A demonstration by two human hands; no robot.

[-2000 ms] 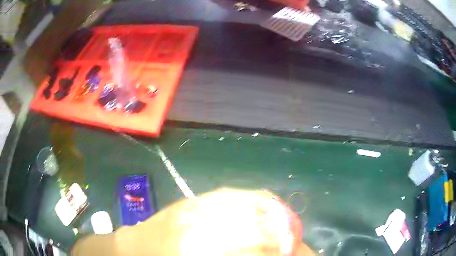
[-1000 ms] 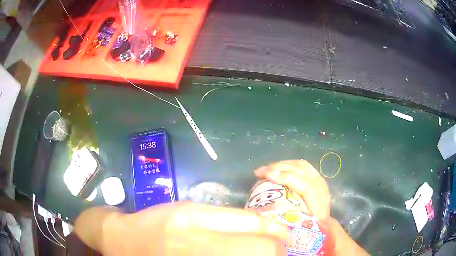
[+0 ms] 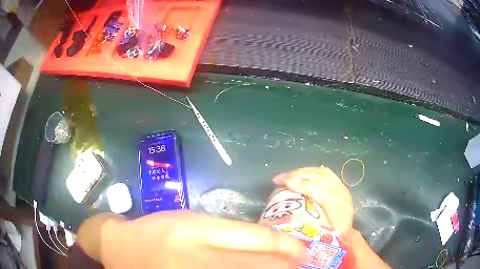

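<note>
A white and red printed pouch with a cartoon face (image 3: 295, 213) is held low in front of me. My right hand (image 3: 329, 197) wraps around its far and right side. My left hand (image 3: 195, 239) reaches across from the lower left, blurred, with its fingers against the pouch's near side. Its fingertips are hard to make out. The pouch's lower end is cut off by the frame edge. A smartphone (image 3: 160, 173) with a lit blue-purple screen lies beyond my left hand, its lower end hidden.
Tweezers-like strip (image 3: 210, 134), small white case (image 3: 119, 198), cream tin (image 3: 84, 178), clear cup (image 3: 58, 128) and rubber band (image 3: 352, 172) lie on the green bench. An orange-red tray (image 3: 121, 68) holds dark parts at upper left. Crumpled wrapper (image 3: 447, 218) lies right. Dark conveyor (image 3: 295, 47) runs behind.
The view has tilted down and steadied. The pouch, hidden behind my hand two seconds ago, now shows between both hands. Over the last second the hands have barely moved.
</note>
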